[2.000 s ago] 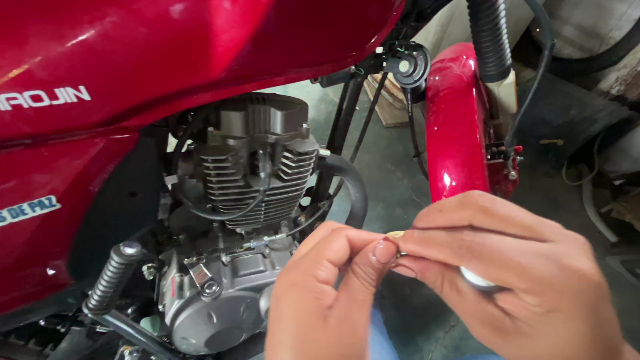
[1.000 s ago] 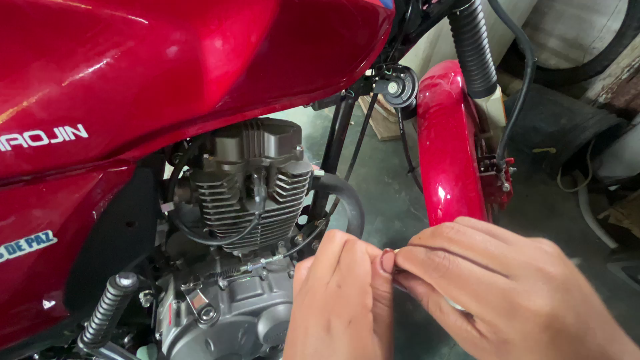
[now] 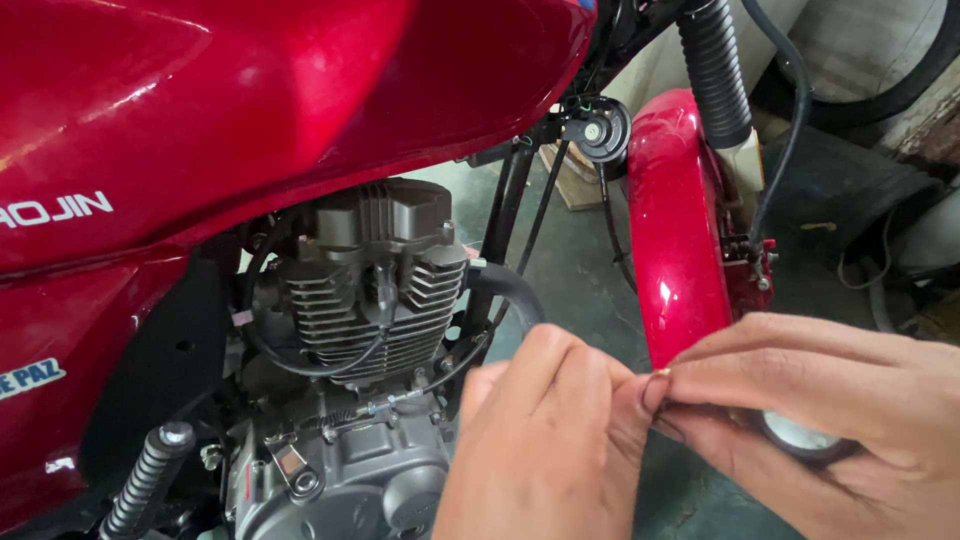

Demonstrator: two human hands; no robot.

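My left hand and my right hand meet at the fingertips, low and right of centre. Between them they pinch a tiny light-coloured piece, mostly hidden by the fingers, so its kind cannot be told. A round, silvery metal-faced object shows under my right fingers, inside the palm. To the left of my hands is the finned engine cylinder of a red motorcycle, with the grey engine crankcase cover below it. The red front fender stands just beyond my fingertips.
The red fuel tank fills the upper left. A ribbed rubber footrest juts out at lower left. A round horn sits beside the fender, near a black fork gaiter. A tyre lies at the upper right.
The fingertips stay together throughout. The yellowish piece between them showed more two seconds ago; now only a speck shows. The silvery object in my right hand, hidden one second ago, is visible again.
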